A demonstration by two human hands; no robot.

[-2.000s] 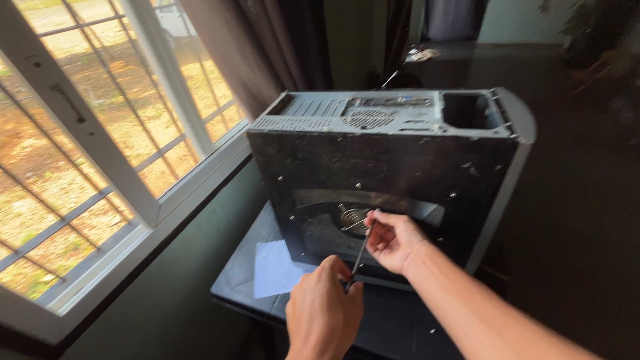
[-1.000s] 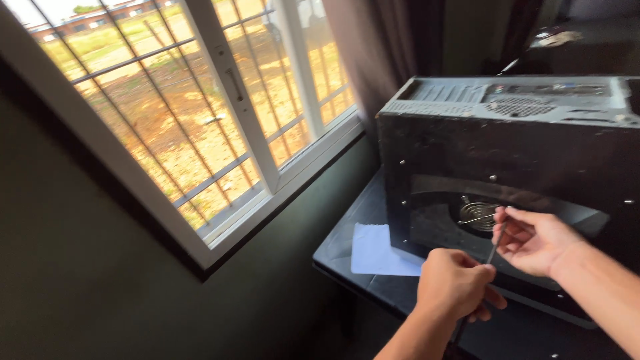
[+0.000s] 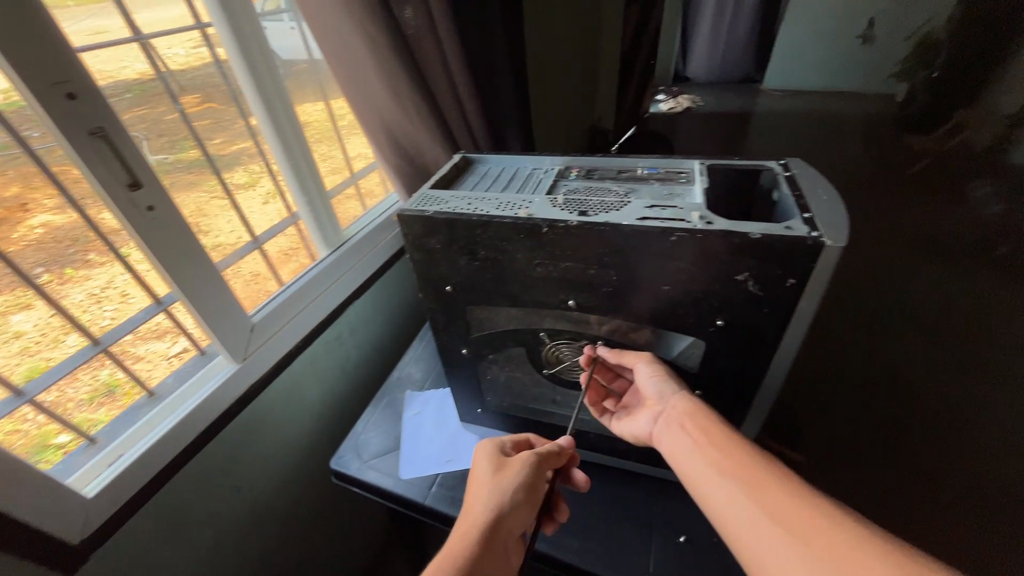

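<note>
A black computer case [image 3: 624, 272] stands on a dark padded surface, its rear side facing up and its side panel toward me. That panel has a clear window and a round wire fan grille [image 3: 562, 360]. My left hand [image 3: 524, 484] is closed around a thin dark rod-like tool [image 3: 578, 408], which looks like a screwdriver. Close to the grille's right edge, my right hand [image 3: 628, 392] pinches the tool's upper end between thumb and fingers. Whether a screw is at the tip cannot be told. Several small screws [image 3: 572, 304] dot the panel.
A white sheet of paper [image 3: 436, 432] lies on the padded surface [image 3: 376, 448], left of the case's lower edge. One small screw [image 3: 682, 539] rests near the front. A barred window with a white frame [image 3: 320, 296] is at left, beside a dark curtain [image 3: 432, 72].
The view has swung right, then left and back. Both hands stay near the fan grille with the tool between them; no other plain change.
</note>
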